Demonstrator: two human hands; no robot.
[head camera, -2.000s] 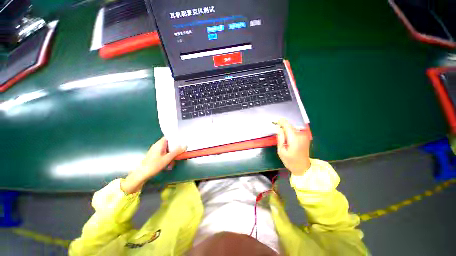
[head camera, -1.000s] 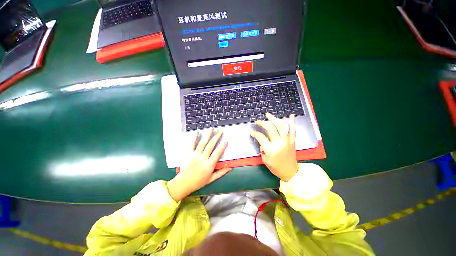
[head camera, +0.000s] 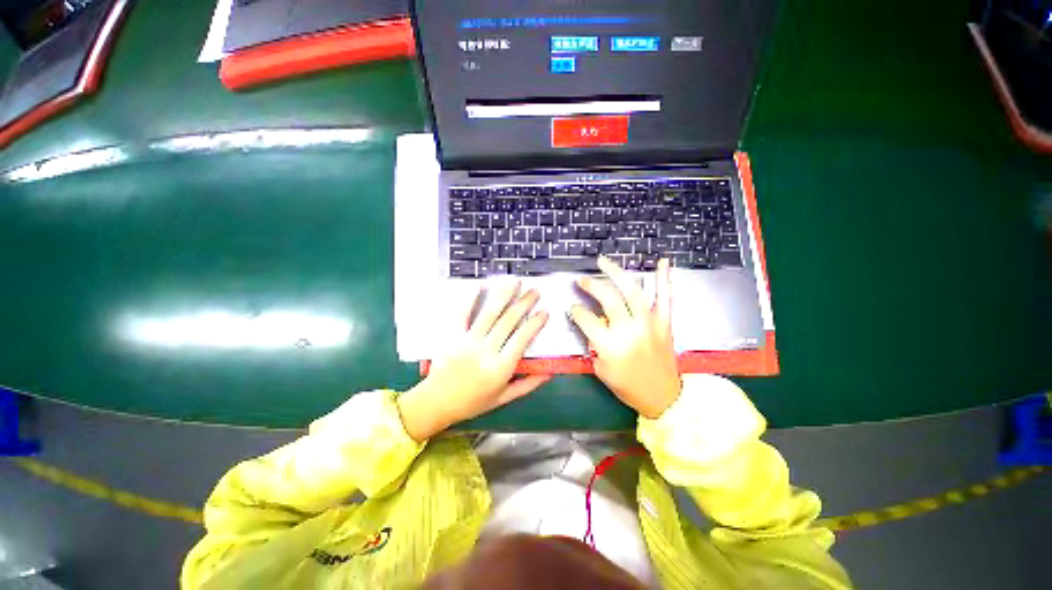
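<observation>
An open grey laptop (head camera: 715, 302) stands in front of me on a red pad (head camera: 727, 362), with a white sheet (head camera: 418, 254) showing at its left. Its dark screen (head camera: 715, 87) shows blue buttons and a red button. My left hand (head camera: 479, 352) lies on the left part of the palm rest, fingers spread. My right hand (head camera: 629, 340) lies over the touchpad area, fingers apart below the keyboard (head camera: 588, 227). A thin red cable (head camera: 591, 496) runs from my chest towards my right sleeve; its far end is hidden.
Another laptop (head camera: 306, 21) on a red pad lies at the upper left. One more (head camera: 52, 63) is at the far left and one (head camera: 1021, 58) at the upper right. The green bench (head camera: 254, 242) has a curved front edge near my waist.
The view has shifted, so the laptop appears further right and higher. Two seconds ago my hands were at the laptop's front edge and right corner; now both rest on the palm rest.
</observation>
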